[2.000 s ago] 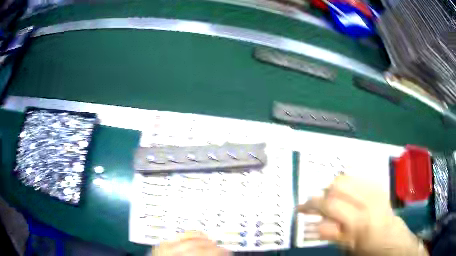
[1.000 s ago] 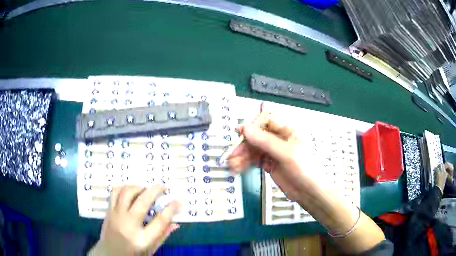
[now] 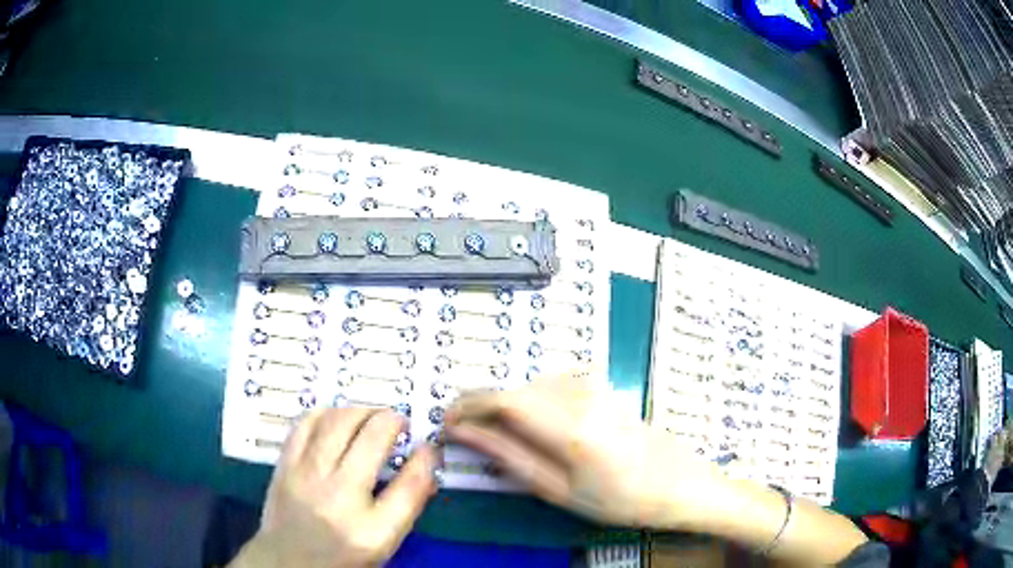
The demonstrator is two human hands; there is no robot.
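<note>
A white slotted board (image 3: pixel 283 344) lies in front of me, with round metal parts at the ends of its dumbbell-shaped slots. A dark grey fixture strip (image 3: pixel 400 253) with a row of round silver positions lies across its upper part. My left hand (image 3: pixel 339 483) rests over the board's lower edge, fingers bent, with small metal parts by its fingertips. My right hand (image 3: pixel 544 444) is blurred and its fingertips meet the same spot; whether it holds anything is hidden.
A black parts tray (image 3: pixel 83 250) heaped with silver parts is at left, with loose parts (image 3: pixel 186 291) beside it. A second slotted board (image 3: pixel 766 344) and a red bin (image 3: pixel 891 377) are at right. Fixture strips (image 3: pixel 744 229) lie on the green belt. Stacked boards (image 3: pixel 928 89) stand beyond.
My right hand has come down and left from above the gap between the boards to beside my left hand. The view has shifted. The fixture strip still lies on the board.
</note>
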